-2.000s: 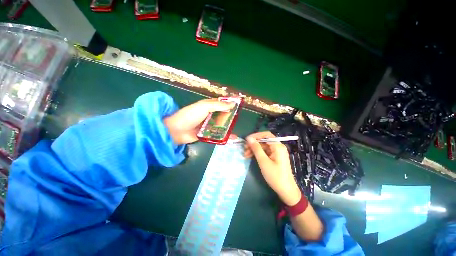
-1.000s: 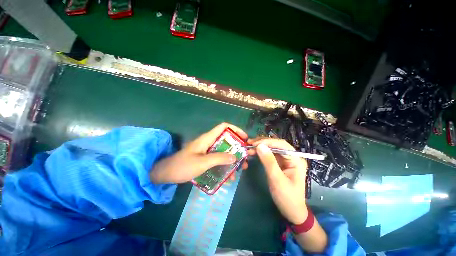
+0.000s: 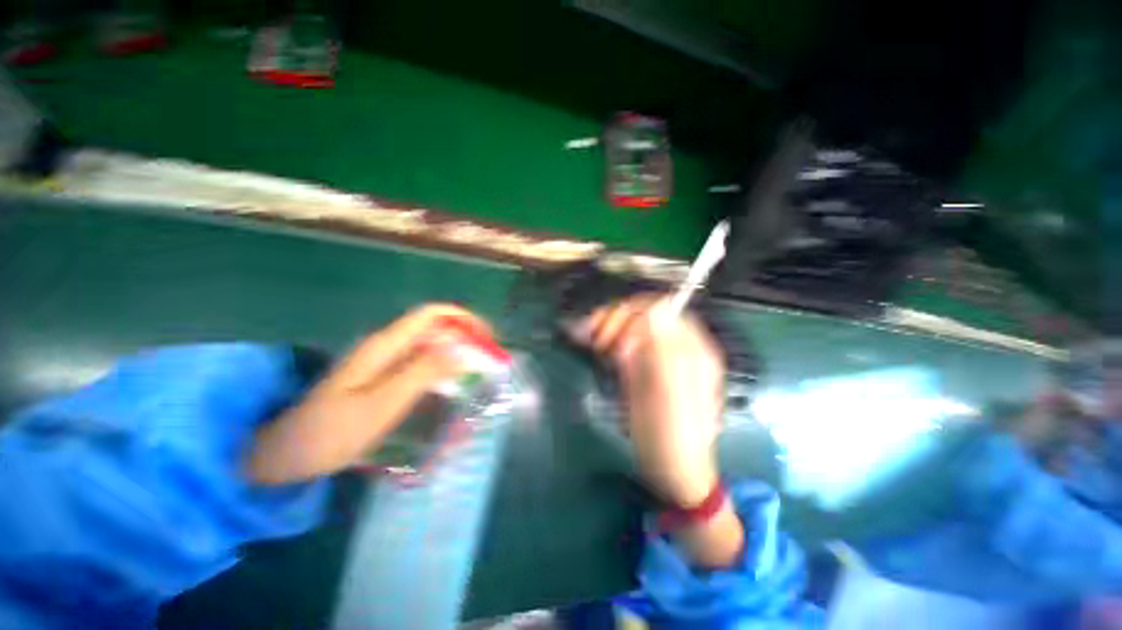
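The picture is blurred. My left hand (image 3: 369, 391) holds a red-rimmed phone housing (image 3: 461, 400), tilted, above the upper end of a pale blue-white sticker sheet (image 3: 412, 542). My right hand (image 3: 664, 369), with a red wristband, holds pale tweezers (image 3: 704, 265) that point up and away. Its fingers are over the left part of the heap of black parts (image 3: 735, 357); the blur and the hand hide whether they touch a part.
Several red-rimmed phones, one of them near the middle (image 3: 639, 160), lie on the green belt (image 3: 468, 135) beyond the worn edge strip (image 3: 369, 215). A black parts bin (image 3: 769, 203) stands at upper right. Pale sheets (image 3: 849, 431) and another person's blue sleeve (image 3: 1021, 517) are at right.
The view has shifted right. My right hand has moved away from the housing to the heap, and the tweezers have swung upward. The housing stays in my left hand.
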